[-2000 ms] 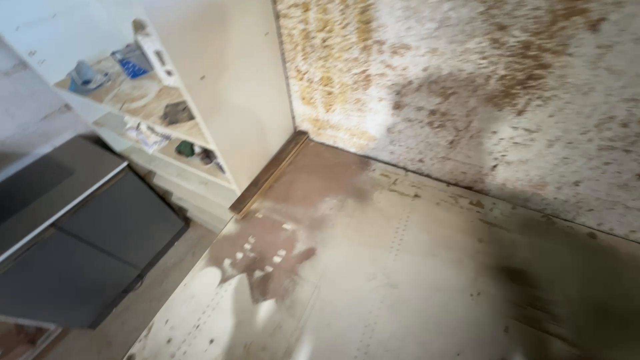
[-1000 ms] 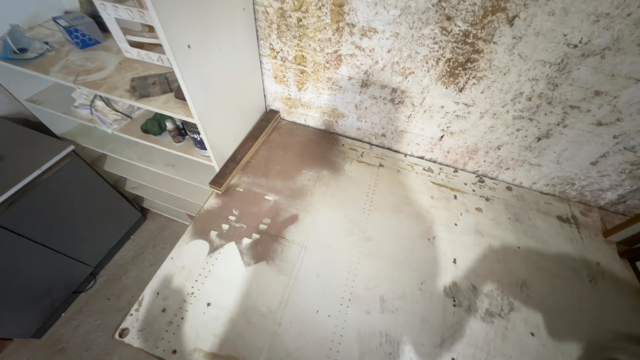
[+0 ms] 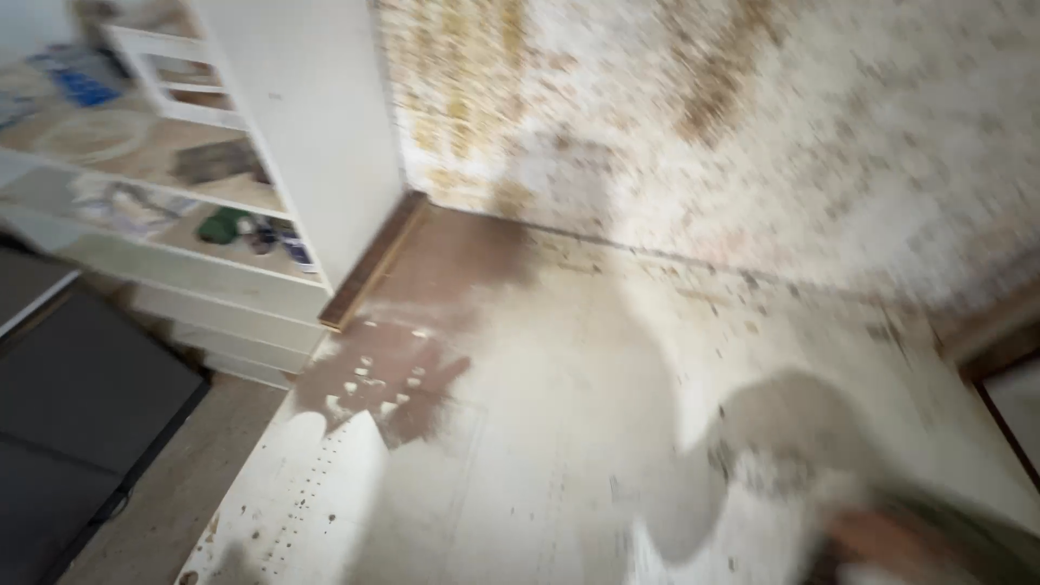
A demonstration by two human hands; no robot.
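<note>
My right hand (image 3: 881,540) is a blurred shape at the lower right, with a dark green sleeve (image 3: 967,520) behind it. Something dark shows at its fingers, too blurred to name, so whether it is held cannot be told. The hand is over a large pale board (image 3: 520,455) with rows of small holes and a brown stained patch (image 3: 455,260) near the corner. My left hand is out of view. A dark wooden strip (image 3: 374,264) lies on the board's back left edge, against the white cabinet side.
At the left stands a white shelf unit (image 3: 301,122) holding a blue packet (image 3: 85,77), a green item (image 3: 221,225) and other small things. A dark grey cabinet (image 3: 89,390) is at the lower left. Behind the board rises a stained, peeling wall (image 3: 650,106). A brown-framed object (image 3: 1003,341) is at the right.
My right hand and sleeve have come into view at the lower right; neither earlier frame shows them. Shadows on the board have shifted.
</note>
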